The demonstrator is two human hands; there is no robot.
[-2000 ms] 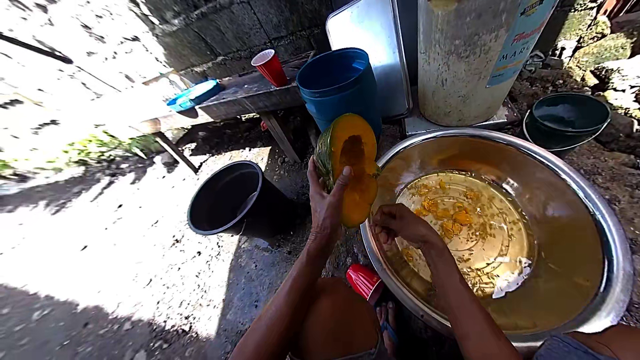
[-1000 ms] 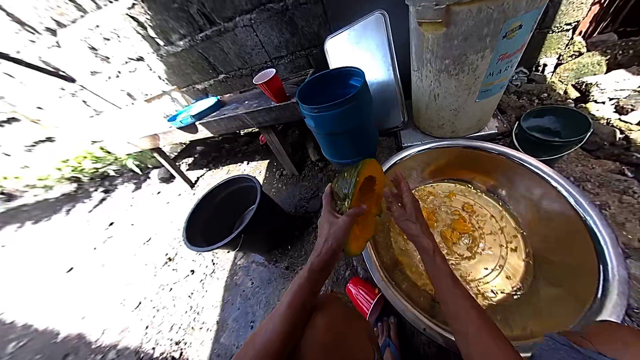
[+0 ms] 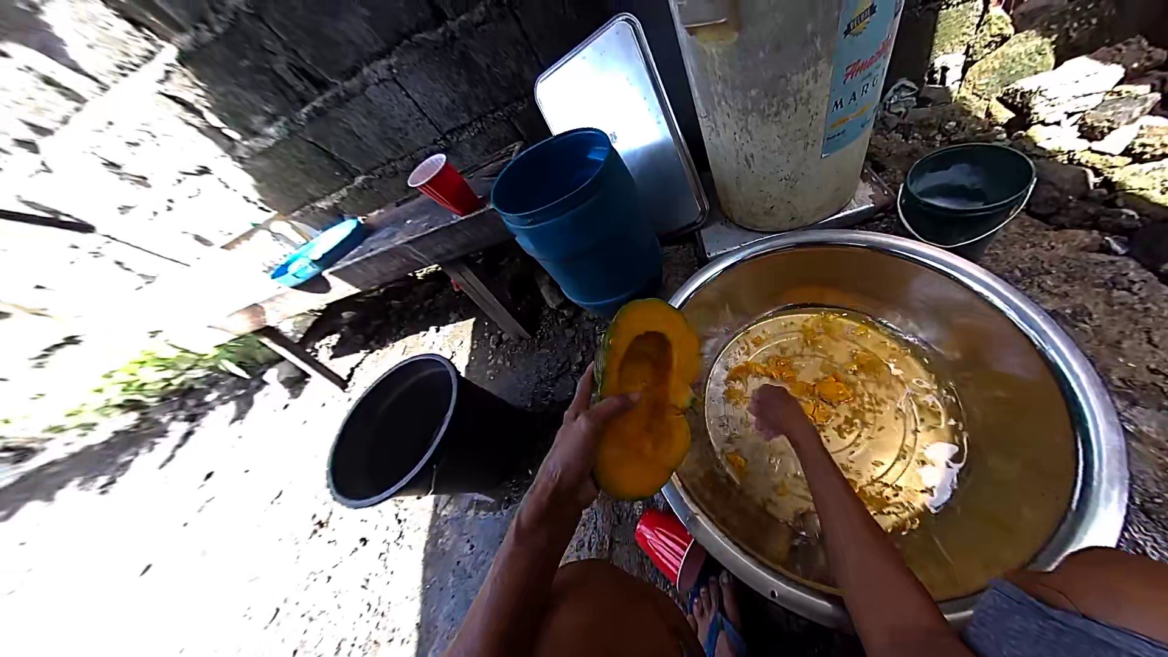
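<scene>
My left hand (image 3: 584, 433) holds a halved pumpkin (image 3: 646, 411) from its left side, thumb over the orange flesh. The cut face with its hollow is turned toward me, beside the left rim of a large metal basin (image 3: 1095, 429). Inside the basin, orange pumpkin pulp (image 3: 821, 392) and small bits lie in shallow water. Over the pulp, at the left part of the basin's floor, is my right hand (image 3: 777, 412). Its fingers look curled, and whether anything is in them cannot be told.
A black bucket (image 3: 394, 429) stands at left, a blue plastic container (image 3: 584, 228) behind the pumpkin. A red cup (image 3: 671, 547) lies by my foot; another red cup (image 3: 444, 185) is on the wooden bench (image 3: 401, 242). A large pale drum (image 3: 766, 109) and a green bucket (image 3: 967, 196) stand behind the basin.
My right hand has moved away from the pumpkin, rightward over the basin. The pumpkin's cut face is turned more toward me than one second ago.
</scene>
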